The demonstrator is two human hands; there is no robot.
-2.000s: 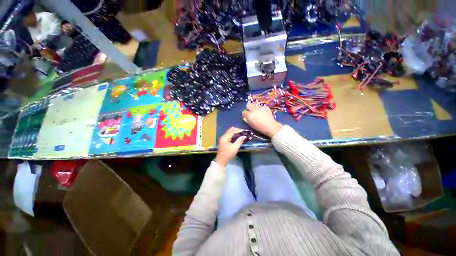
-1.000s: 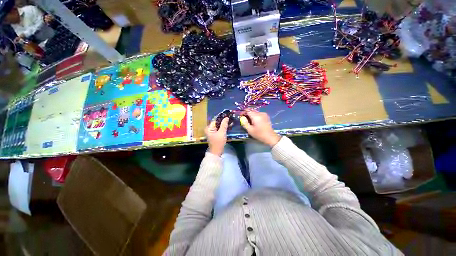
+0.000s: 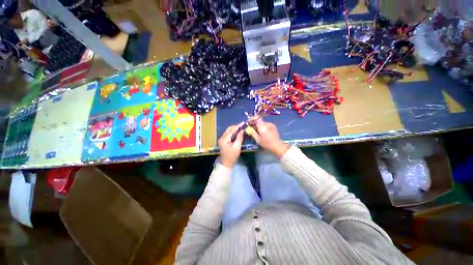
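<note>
My left hand [image 3: 230, 147] holds a small black wired part [image 3: 238, 131] at the bench's front edge. My right hand [image 3: 266, 136] is close beside it, fingertips together at the part's upper end, with a small yellow spot [image 3: 251, 131] at the fingertips. What the right fingertips pinch is too small to tell; thin pale and reddish strands show just above them. Red and white wire leads [image 3: 316, 93] lie beyond my right hand, red ends to the right. A heap of black wired parts [image 3: 206, 77] lies beyond my left hand.
A silver-white bench machine [image 3: 266, 49] stands behind the leads. A red-black wire tangle [image 3: 381, 52] and a clear bag [image 3: 448, 44] lie at right. Printed panels [image 3: 127, 116] cover the bench's left. An open box with clear bags [image 3: 409, 173] is below right. A person [image 3: 32, 26] is at upper left.
Since one second ago, the black part has turned from rounded to narrow and slanted in my left hand. Both hands have drawn closer together. Earlier, my right hand was over the leads.
</note>
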